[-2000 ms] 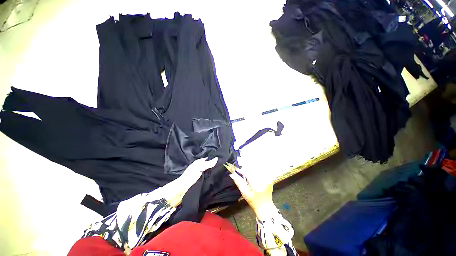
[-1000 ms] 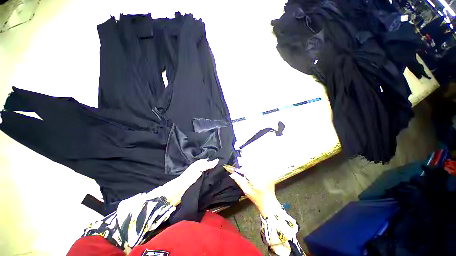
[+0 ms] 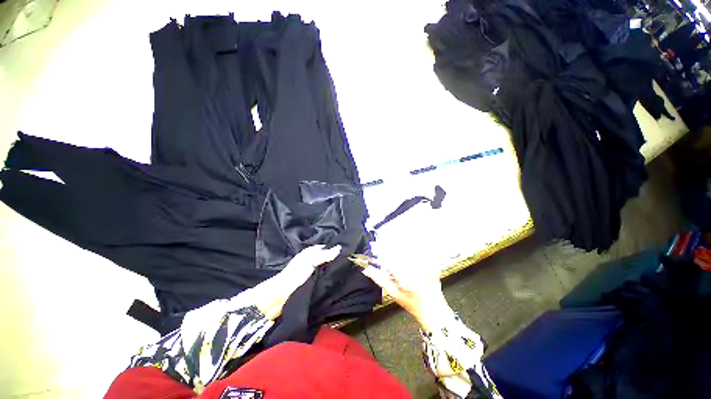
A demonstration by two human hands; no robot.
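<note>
Black trousers point(image 3: 195, 203) lie on the table, with legs pointing away from me and two more leg ends out to the left. A shiny dark pocket bag point(image 3: 300, 230) lies spread near the waist. My left hand point(image 3: 302, 263) rests at the lower edge of the pocket bag; its fingertips are on the cloth, and I cannot tell if they pinch it. My right hand point(image 3: 390, 282) is just to the right, over the waist edge. A small thin thing, perhaps thread snips point(image 3: 358, 259), shows at its fingertips, too blurred to be sure.
A pale table point(image 3: 397, 93) has a worn yellowish edge. A narrow curled black strip point(image 3: 411, 206) and a blue measuring tape point(image 3: 460, 160) lie right of the trousers. A rumpled pile of black trousers point(image 3: 565, 140) hangs over the table's right edge. A blue bin point(image 3: 546, 351) stands on the floor.
My right forearm and wrist have swung a little to the right, while its fingertips stay near the waist edge. My left hand and the trousers have hardly moved.
</note>
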